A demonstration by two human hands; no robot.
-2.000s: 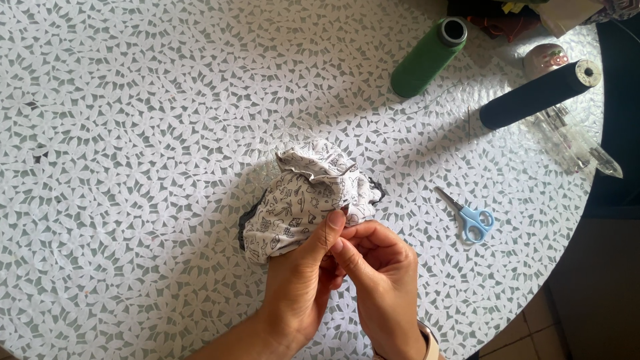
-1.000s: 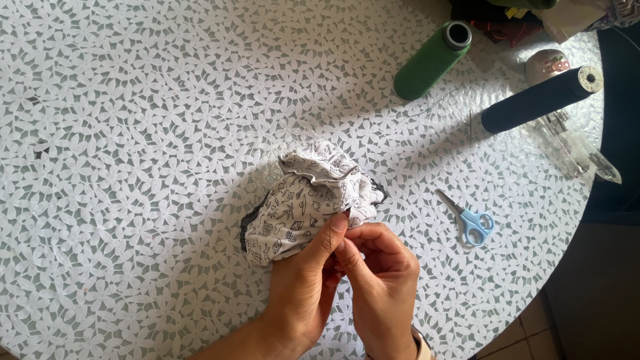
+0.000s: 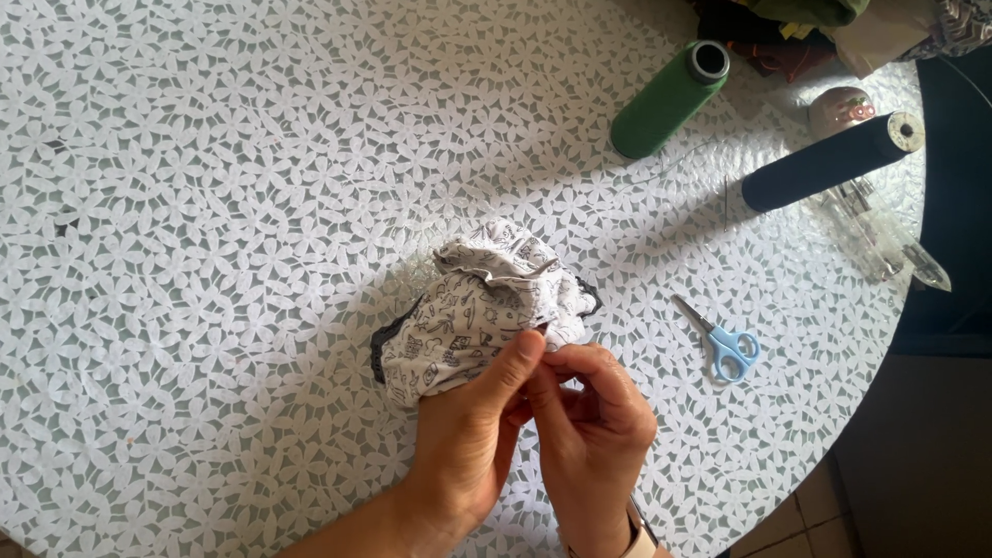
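Observation:
A bunched white fabric piece with dark line drawings and black edging (image 3: 457, 325) lies over my left hand (image 3: 473, 434), whose thumb presses on the cloth while the other fingers are under it. Close against it on the right, my right hand (image 3: 593, 426) has its thumb and forefinger pinched together at the cloth's lower right edge. Whether a needle or thread is between those fingertips cannot be told. Light blue-handled scissors (image 3: 727, 349) lie to the right of the hands, blades toward the upper left.
A green thread cone (image 3: 659, 105) and a dark navy thread cone (image 3: 821, 167) stand at the upper right. Near them are a small round patterned item (image 3: 841, 108) and clear plastic packets (image 3: 876, 232). Folded cloths (image 3: 860, 31) lie at the top right. The table edge (image 3: 841, 430) curves down the right side.

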